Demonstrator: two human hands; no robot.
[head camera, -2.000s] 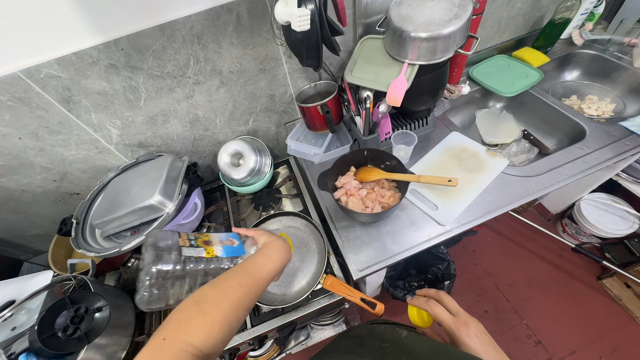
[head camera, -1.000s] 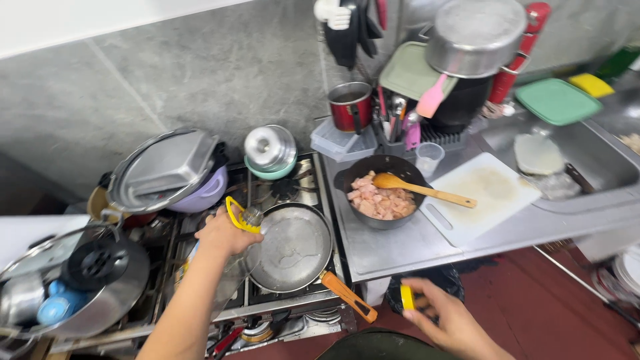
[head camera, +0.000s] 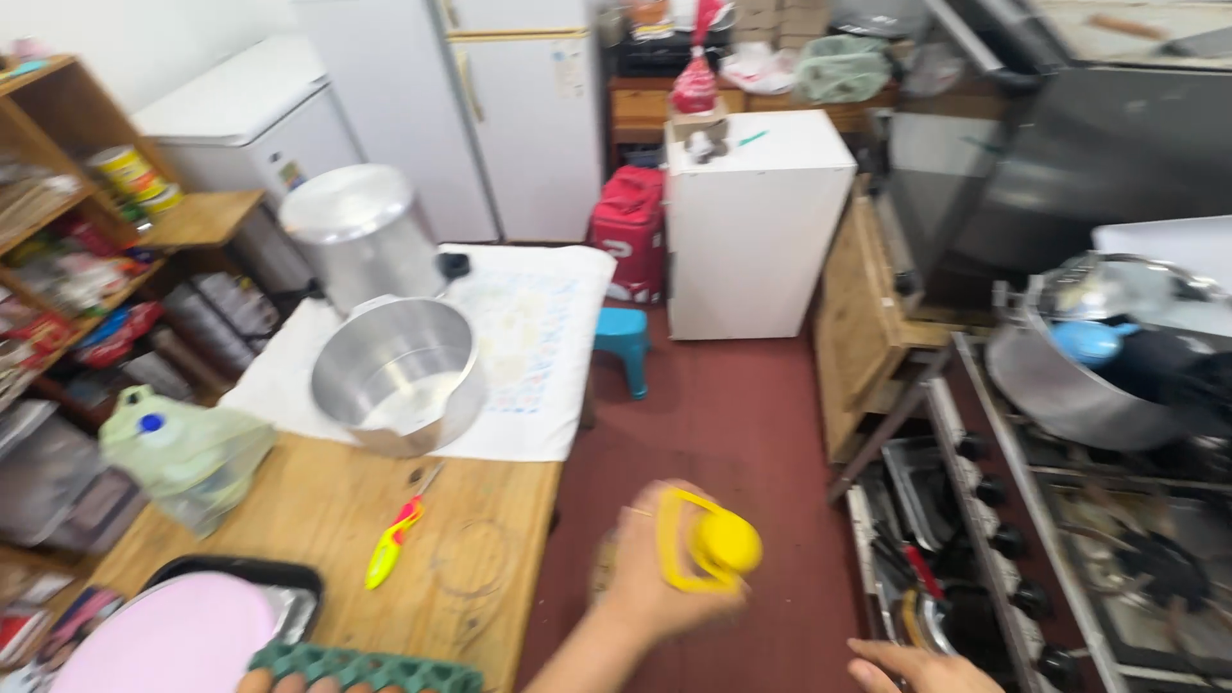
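Observation:
My left hand [head camera: 664, 568], low in the middle of the head view, is closed on a plastic bottle, mostly hidden under the hand. The bottle's yellow handle [head camera: 669, 539] and round yellow cap [head camera: 729, 541] show at its top. Near the bottom edge, my right hand [head camera: 914, 666] is partly cut off by the frame, with fingers extended and nothing seen in them. It is beside the stove [head camera: 1044, 539]. To the left, a wooden table [head camera: 385, 520] carries a large aluminum pot [head camera: 452, 385] on a white cloth [head camera: 539, 346] and a yellow-and-red handled utensil [head camera: 393, 549].
A green egg tray [head camera: 433, 674], a pink round board [head camera: 183, 635] and a bagged bottle [head camera: 183, 462] are on the table. Beyond the red floor [head camera: 731, 433] stand a blue stool [head camera: 624, 337] and a white cabinet [head camera: 760, 231]. A large pot [head camera: 1068, 375] sits on the stove.
The view has swung far left, from the stove and sink to the table. My left hand has carried the bottle away from the frying pan. The cap, earlier at my right hand, is now on the bottle.

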